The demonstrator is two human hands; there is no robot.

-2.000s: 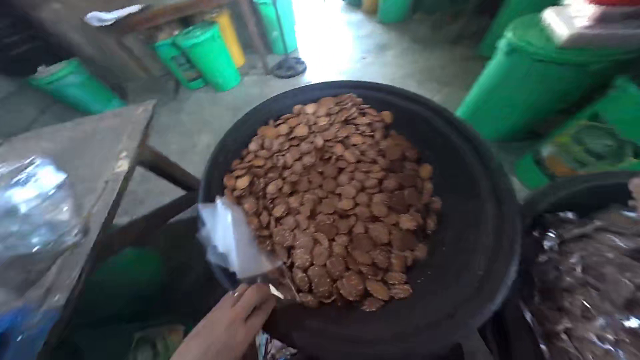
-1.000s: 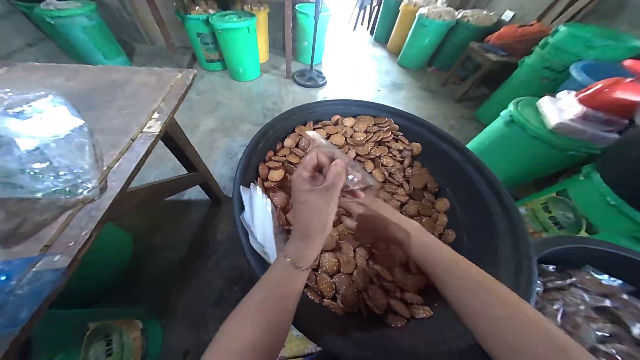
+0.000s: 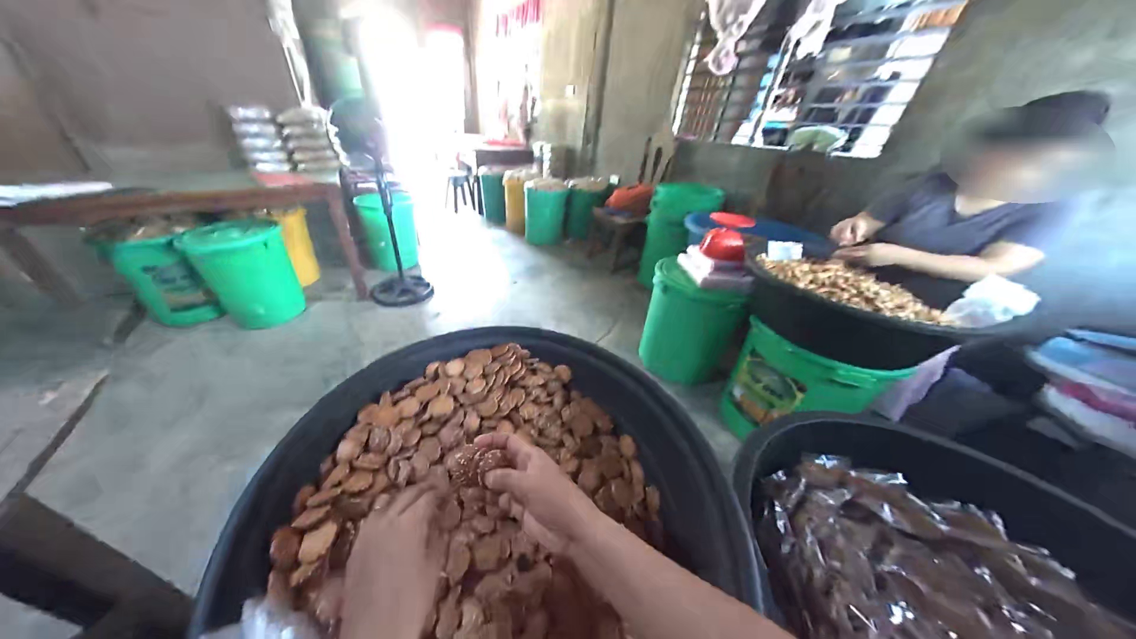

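Thin round brown biscuits, some dotted with seeds, fill a wide black plastic basin [image 3: 701, 479] in front of me. My right hand [image 3: 541, 497] is over the heap and holds a few seeded biscuits [image 3: 477, 465] between thumb and fingers. Left of it, my left hand [image 3: 399, 550] is blurred and rests palm down on or just over the biscuits; whether it holds any cannot be told. Part of a clear plastic bag [image 3: 266, 621] shows at the basin's lower left edge.
A second black basin [image 3: 887, 444] with packed biscuits in clear bags stands at the right. Beyond it a co-worker sits at another full basin [image 3: 825, 328]. Green lidded bins [image 3: 692, 328], a pedestal fan [image 3: 395, 231] and a wooden table [image 3: 177, 193] stand further off.
The view has swung up to the room. A second ago my hands were together at a small clear bag over the heap; now they are apart and my right hand holds biscuits.
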